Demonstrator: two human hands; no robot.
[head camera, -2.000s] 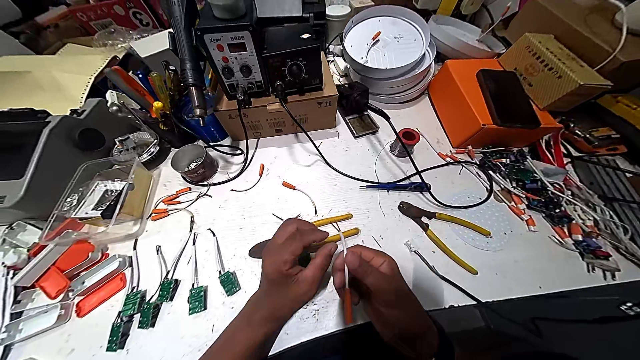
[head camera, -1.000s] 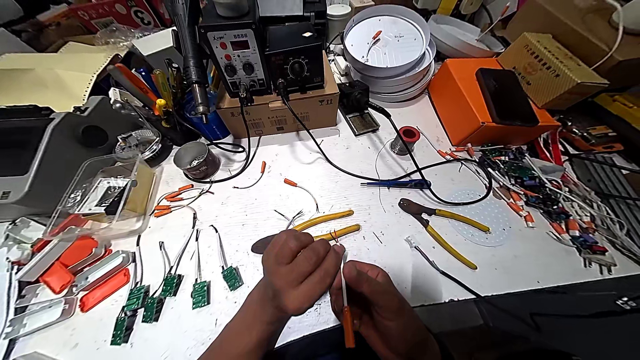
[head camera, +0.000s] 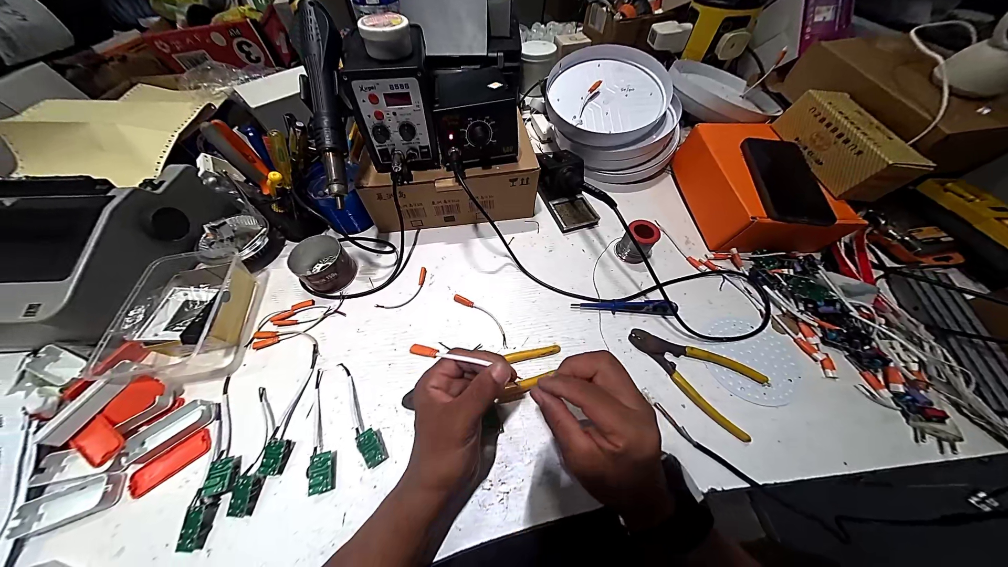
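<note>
Between the thumb and fingers of my left hand (head camera: 461, 409) is a white wire with an orange connector (head camera: 426, 350) pointing left. My right hand (head camera: 602, 425) is just to its right, thumb and forefinger pinched together; whether a thin wire end is between them is too small to tell. Behind both hands lies a yellow-handled tool (head camera: 535, 352), its middle partly hidden by my left hand. Yellow-handled wire cutters (head camera: 693, 378) lie to the right of my right hand. Small green circuit boards with leads (head camera: 321, 471) rest to the left.
A soldering station (head camera: 394, 118) stands on a cardboard box (head camera: 449, 201) at the back. Its black cable crosses the table near a solder spool (head camera: 638, 240) and a blue tool (head camera: 622, 307). A clear plastic box (head camera: 185, 315) and orange and white casings (head camera: 169, 463) are left, tangled wired boards (head camera: 835, 315) right.
The orange-ended wire, earlier pointing down by my right hand, now points left from my left hand. My hands have moved apart slightly.
</note>
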